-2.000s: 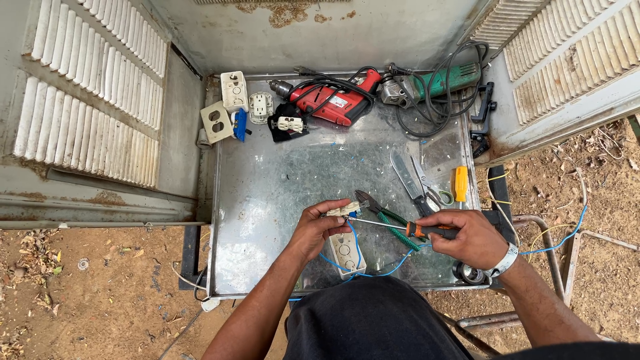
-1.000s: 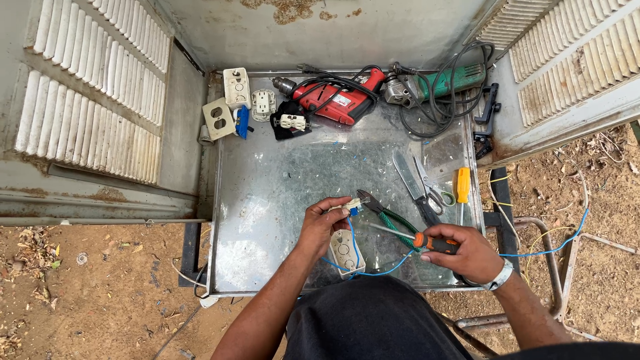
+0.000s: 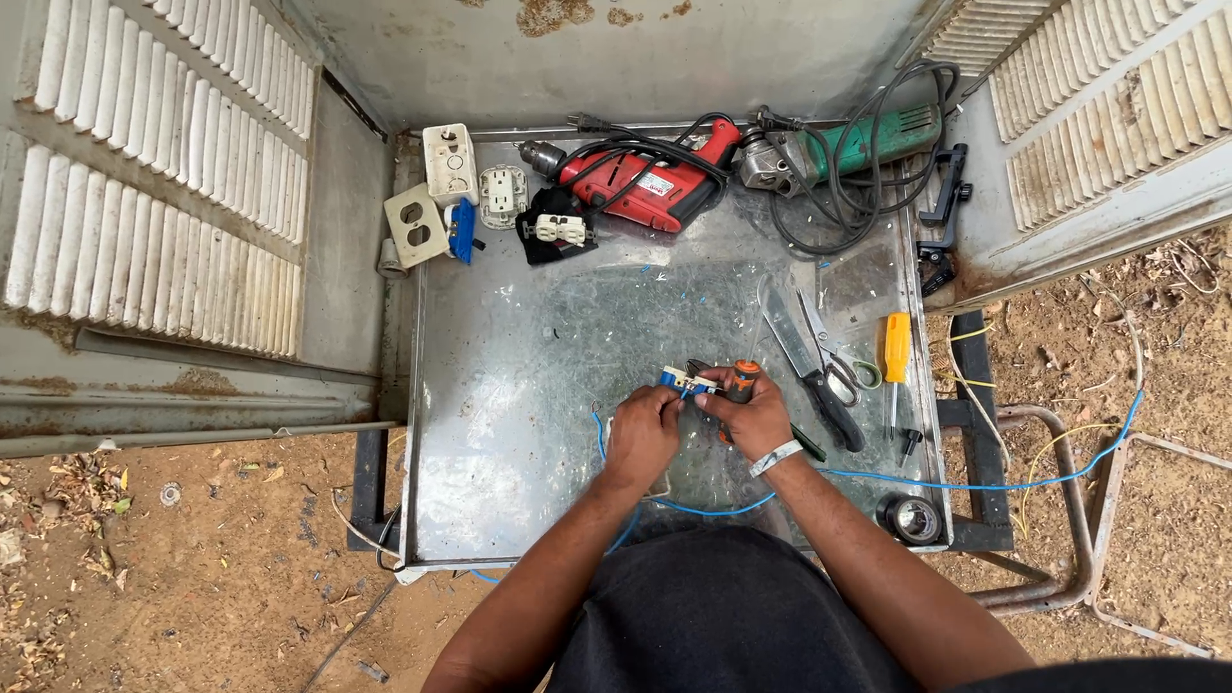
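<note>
Low over the metal tray, my left hand [image 3: 643, 431] grips the left end of a blue and white electrical outlet [image 3: 687, 381]. My right hand [image 3: 751, 412] is at the outlet's right end and also holds a screwdriver by its orange and black handle [image 3: 742, 381]; the screwdriver's tip cannot be made out. Blue wire [image 3: 717, 511] runs beneath my wrists and off to the right, with a blue piece at the outlet between my fingers. Pliers with a dark green handle [image 3: 807, 443] lie partly hidden behind my right hand. A pale box lies mostly hidden under my left hand.
Along the back of the tray [image 3: 416, 385] are a red drill [image 3: 645, 183], a green angle grinder [image 3: 876, 144], outlets [image 3: 503, 195], a box [image 3: 449, 164] and a cover plate [image 3: 417, 226]. At right lie a knife [image 3: 799, 337], scissors [image 3: 830, 346], a yellow screwdriver [image 3: 896, 348] and black tape [image 3: 911, 520].
My right hand has moved left to the outlet, and the screwdriver has turned from lying across toward the outlet to having its handle near upright. My left hand still holds the outlet.
</note>
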